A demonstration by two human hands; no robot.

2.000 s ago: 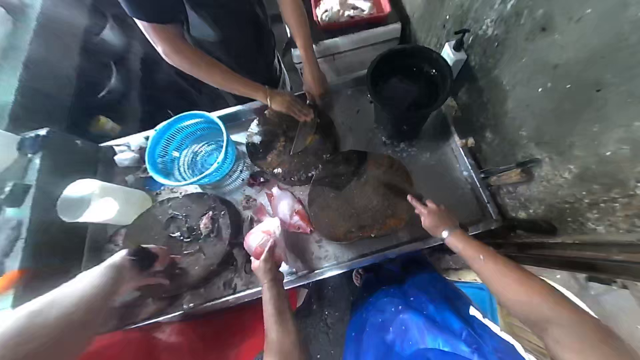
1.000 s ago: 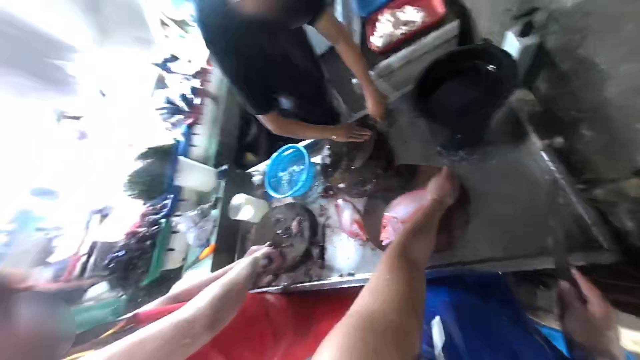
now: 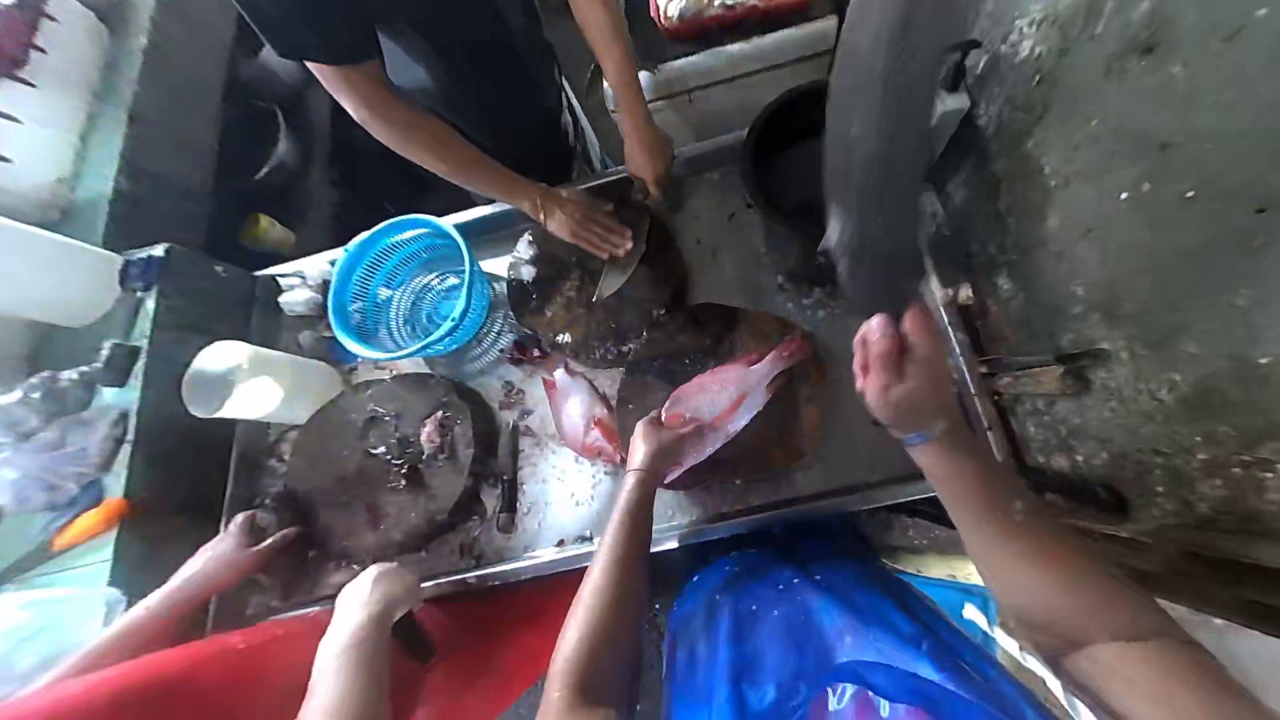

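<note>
My left hand (image 3: pixel 660 447) grips the head end of a pinkish-red fish (image 3: pixel 725 405), which lies at a slant on a round, dark wooden chopping block (image 3: pixel 790 440). Right of the block, my right hand (image 3: pixel 900 370) is raised, closed around a cleaver-like tool; its broad grey blade (image 3: pixel 880 150) is motion-blurred and points away from me. The handle is hidden by my fingers. A second pinkish fish (image 3: pixel 582 412) lies on the metal table just left of the block, near my left hand.
A co-worker's hands (image 3: pixel 590 225) hold a knife over the far block (image 3: pixel 570 310). At left, another person's hands (image 3: pixel 250 545) are near a third block (image 3: pixel 380 460). A blue basket (image 3: pixel 405 290), white container (image 3: pixel 262 382), table knife (image 3: pixel 508 480) and black bucket (image 3: pixel 790 150) stand or lie around.
The fish in my left hand was beside my block two seconds ago and now lies on it. My left hand has moved from the tail end to the head end since one second ago.
</note>
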